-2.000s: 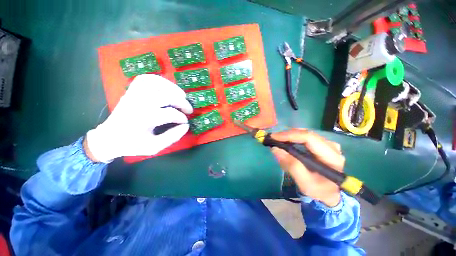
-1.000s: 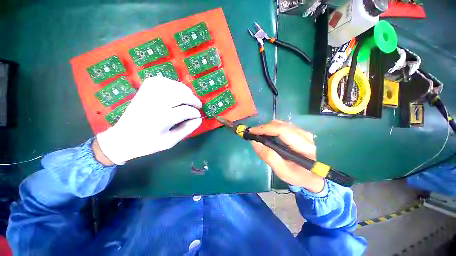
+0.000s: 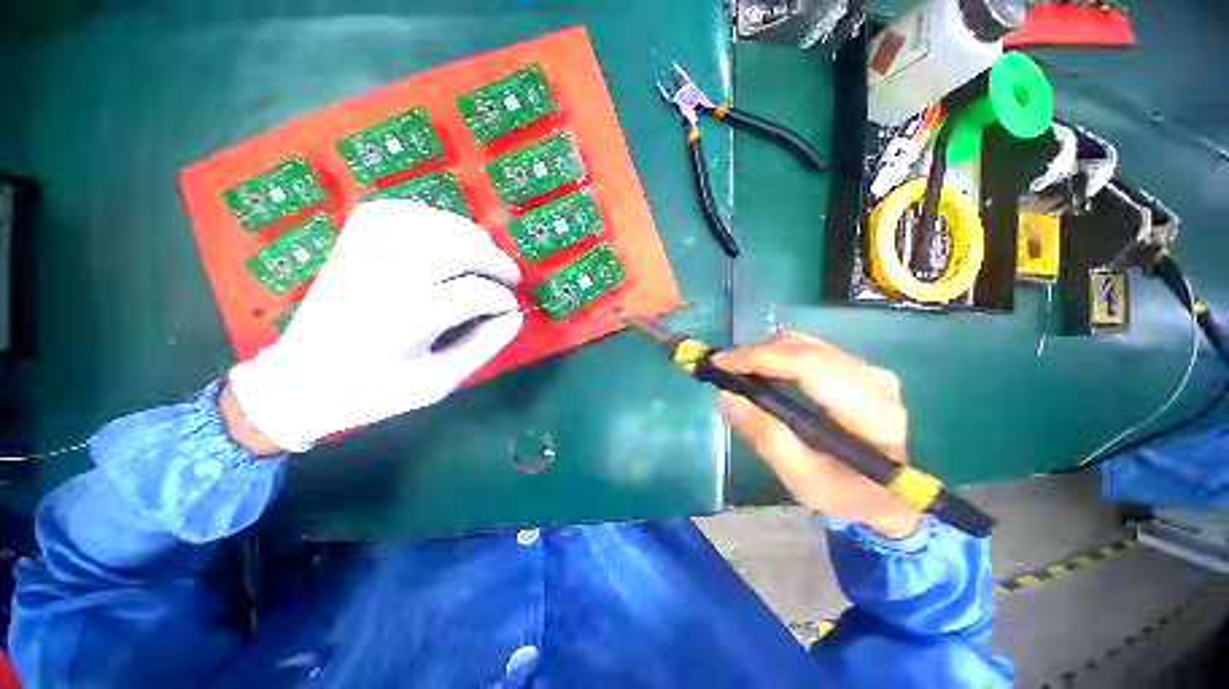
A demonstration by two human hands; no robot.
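Observation:
My right hand (image 3: 822, 424), bare, holds the black soldering iron (image 3: 809, 420) with yellow bands. Its tip is just above the red tray's lower right part, right of the nearest circuit board (image 3: 580, 283) and apart from it. My left hand (image 3: 384, 323), in a white glove, is over the orange-red tray (image 3: 209, 229), thumb and finger pinched left of that board. A thin silvery wire (image 3: 47, 455) trails from the left edge toward my left sleeve; a short tip seems to show at the fingers. Several green boards lie in rows; my left hand hides some.
Side cutters (image 3: 698, 128) lie right of the tray. A black box (image 3: 842, 202) holds a white bottle (image 3: 930, 61), a yellow ring (image 3: 883, 249) and a green spool (image 3: 1020, 97). An iron stand (image 3: 1078, 175) with cords is right of it. Another red tray (image 3: 1072, 24) shows at the top right.
Across the frames the tray and tools have shifted left and up in view. Since one second ago, the iron's tip has moved right, away from the nearest board's lower edge. My left hand still pinches.

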